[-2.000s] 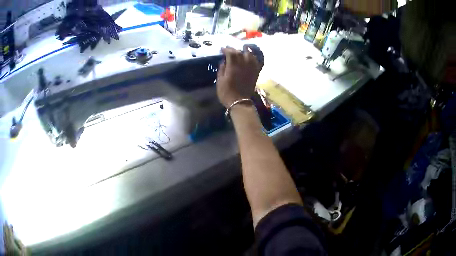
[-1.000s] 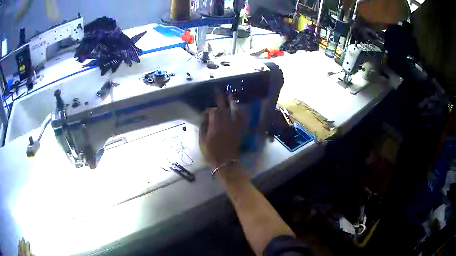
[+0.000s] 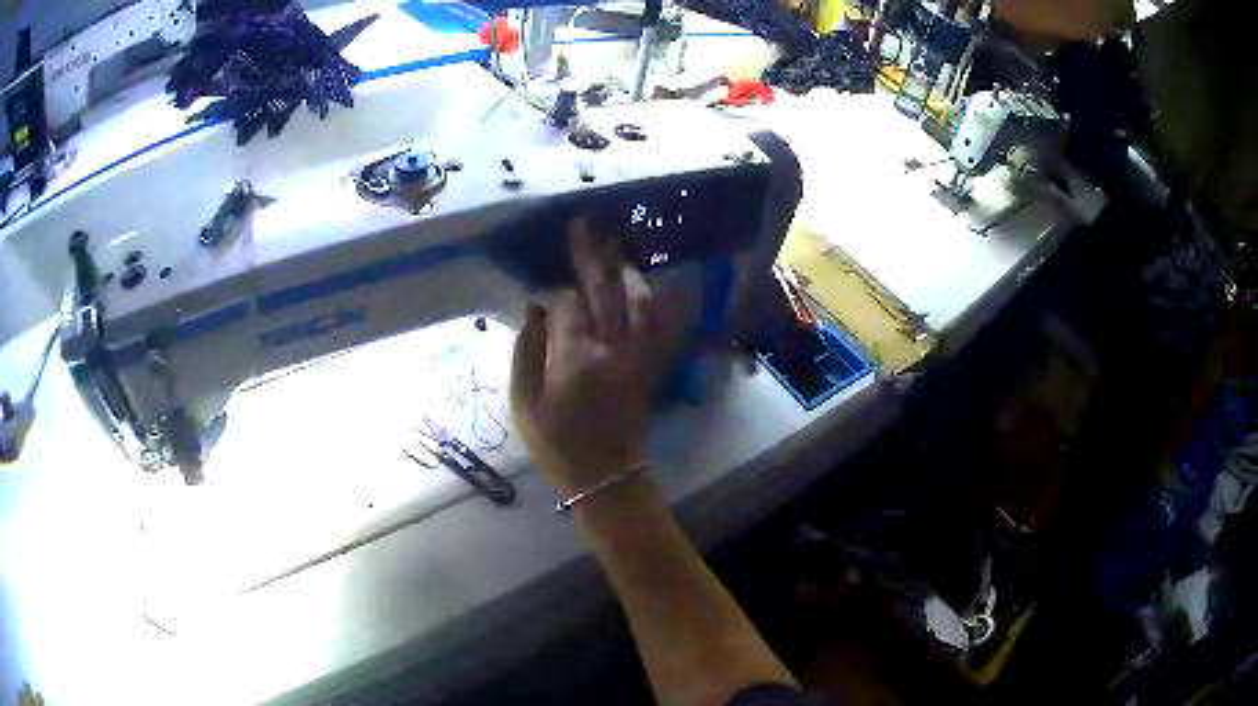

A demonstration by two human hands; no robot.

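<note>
The white industrial sewing machine (image 3: 345, 297) lies across the view, with its needle end at the left. Its black control panel (image 3: 662, 221) shows small lit digits. My right hand (image 3: 586, 366), bare with a bracelet at the wrist, is in front of the panel's left part, one finger extended up to it, touching or very close. It holds nothing visible and hides part of the machine's body. Dark thread snips (image 3: 476, 472) and loose thread lie on the white table (image 3: 455, 552). A small skin-coloured bit at the bottom left corner may be my left hand, almost wholly cut off.
A blue tray (image 3: 817, 370) and brown flat pieces (image 3: 858, 301) lie right of the machine. Dark cut pieces (image 3: 262, 69) lie behind it. Another sewing machine (image 3: 1000, 138) stands at the back right. A red item (image 3: 749, 93) lies behind the panel end.
My right hand has moved from the top of the machine's right end down and left to the panel's front. The view has shifted; the snips stay on the table.
</note>
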